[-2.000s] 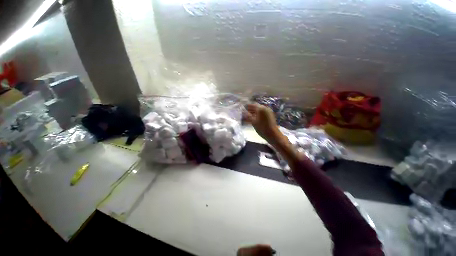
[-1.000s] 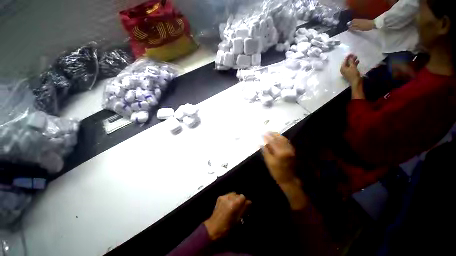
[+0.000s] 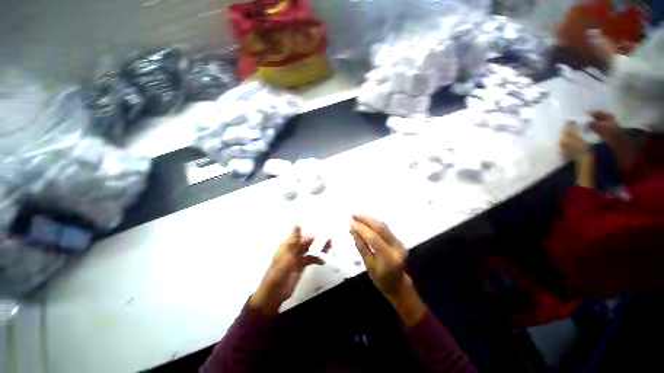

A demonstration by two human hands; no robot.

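My left hand (image 3: pixel 282 268) is over the front edge of the white bench, palm partly turned up, fingers apart, with nothing visible in it. My right hand (image 3: pixel 380 255) is just to its right, fingers extended and close together; blur hides whether it pinches anything. A tiny dark bit (image 3: pixel 326 246) shows between the hands; I cannot tell if it lies on the bench or is in the air. A few loose white cases (image 3: pixel 297 175) lie behind the hands, near the black strip. The clear bag of white cases with faint blue marks (image 3: pixel 246 125) stands behind them.
A large clear bag (image 3: pixel 109 175) is at left, with a smartphone (image 3: pixel 58 233) against it. A label plate (image 3: pixel 205 170), dark bags (image 3: pixel 156 84), and a red and yellow bag (image 3: pixel 282 44) are behind. At right are piled cases (image 3: pixel 415 76) and a person in red (image 3: pixel 604 233).
Both my hands have moved up over the bench edge; the left has opened from a closed shape. The view has shifted left. The neighbour's pile looks more spread out.
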